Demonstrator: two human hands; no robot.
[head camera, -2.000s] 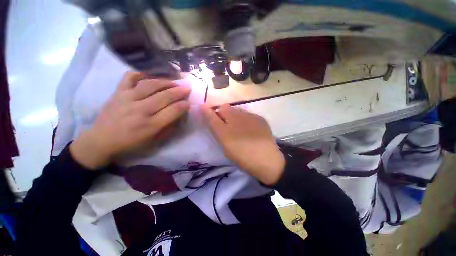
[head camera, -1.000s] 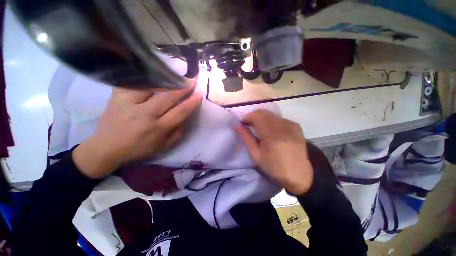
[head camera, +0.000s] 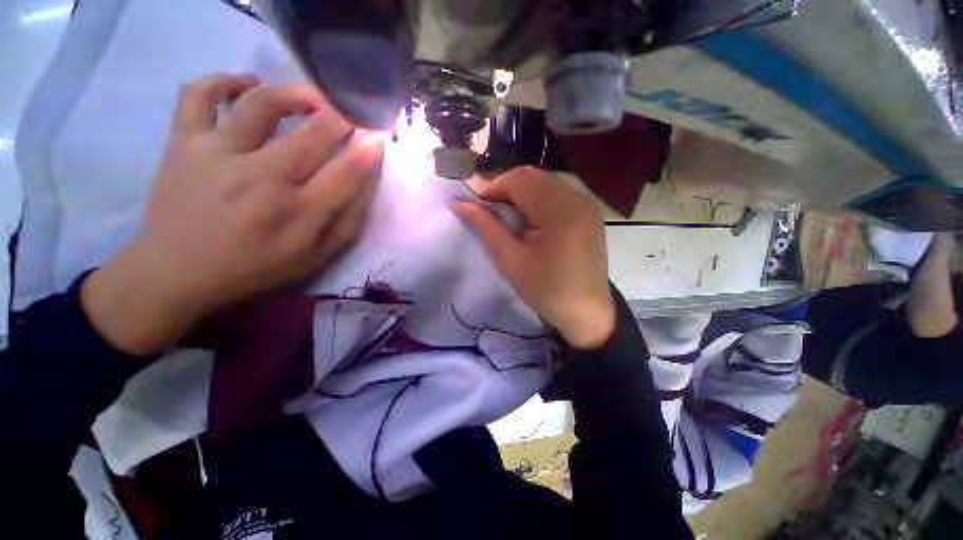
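Observation:
A large pale grey-white cloth (head camera: 422, 264) lies under the bright lamp at the needle area and falls over the lap with maroon parts (head camera: 259, 359). My left hand (head camera: 248, 200) lies on the cloth left of the needle, fingers spread and pressing it. My right hand (head camera: 549, 243) pinches the cloth's edge between thumb and forefinger, just right of and below the presser foot. The lamp glare (head camera: 415, 148) hides the stitching point.
The white machine head with a blue stripe (head camera: 803, 105) fills the top. A small maroon piece (head camera: 623, 158) lies behind on the bed. Sewn white cloths with dark stripes (head camera: 744, 369) heap at the right. Another person's dark sleeve (head camera: 882, 338) shows at the far right.
The view has swung to the right, bringing in another person's arm. My right hand has moved closer to the needle on the cloth's edge. My left hand's fingers are more spread.

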